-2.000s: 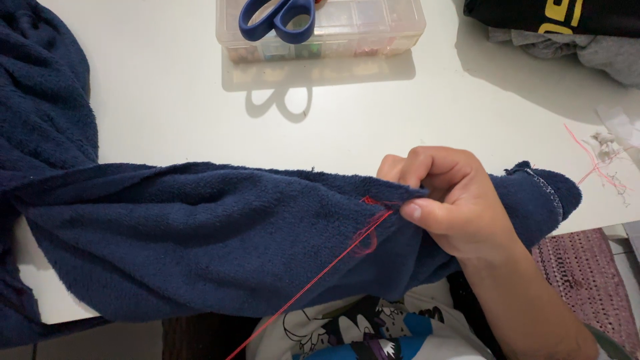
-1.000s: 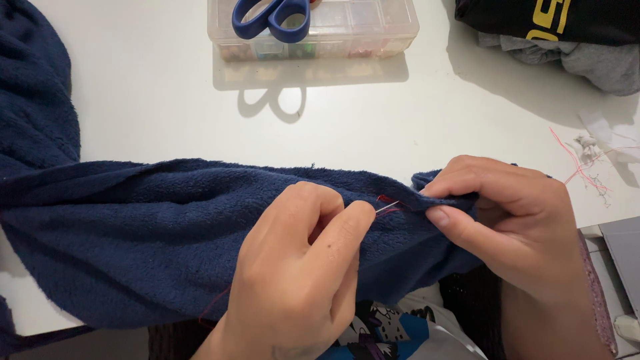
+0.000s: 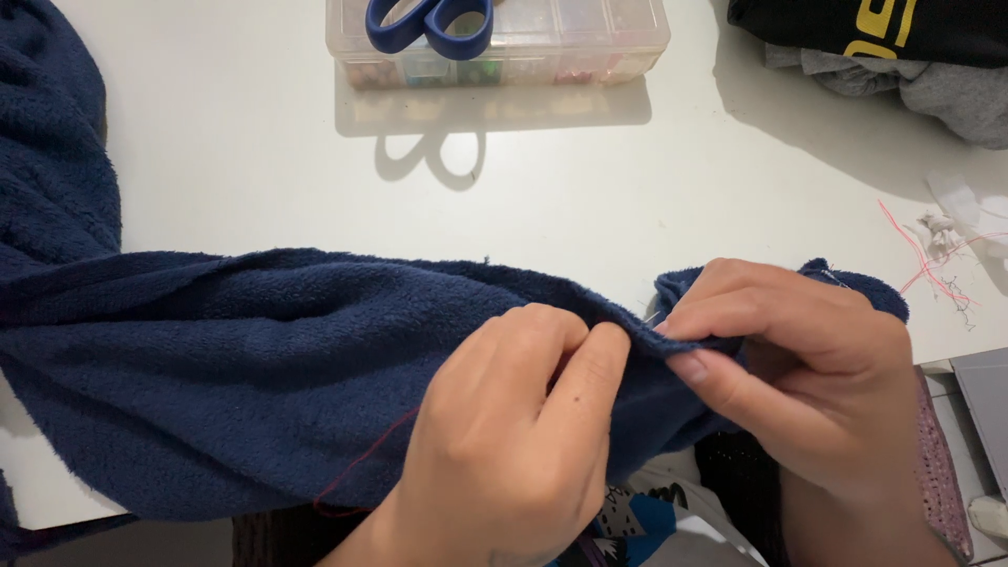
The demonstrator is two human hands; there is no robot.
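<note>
Navy blue fleece fabric [image 3: 299, 378] lies across the front of the table and hangs over its edge. My left hand [image 3: 520, 425] has thumb and forefinger pinched at the fabric's upper edge; a sewing needle [image 3: 652, 317] pokes out beyond that edge, its other end hidden by cloth and fingers. My right hand [image 3: 787, 354] grips the folded edge between thumb and fingers, close beside the needle tip. Red thread [image 3: 366, 453] runs in a loose curve over the fabric to the left of my left hand.
Blue-handled scissors [image 3: 429, 24] rest on a clear plastic compartment box [image 3: 504, 67] at the back. Black cloth with yellow print [image 3: 929, 27] lies on grey cloth [image 3: 937, 90] at the back right. Thread scraps [image 3: 929, 264] lie at the right, and a purple woven textile [image 3: 941, 472] is below.
My left hand, out of view two seconds ago, has come to the fabric edge with the needle. The needle tip, over the fabric's front face a second ago, now shows beyond the edge.
</note>
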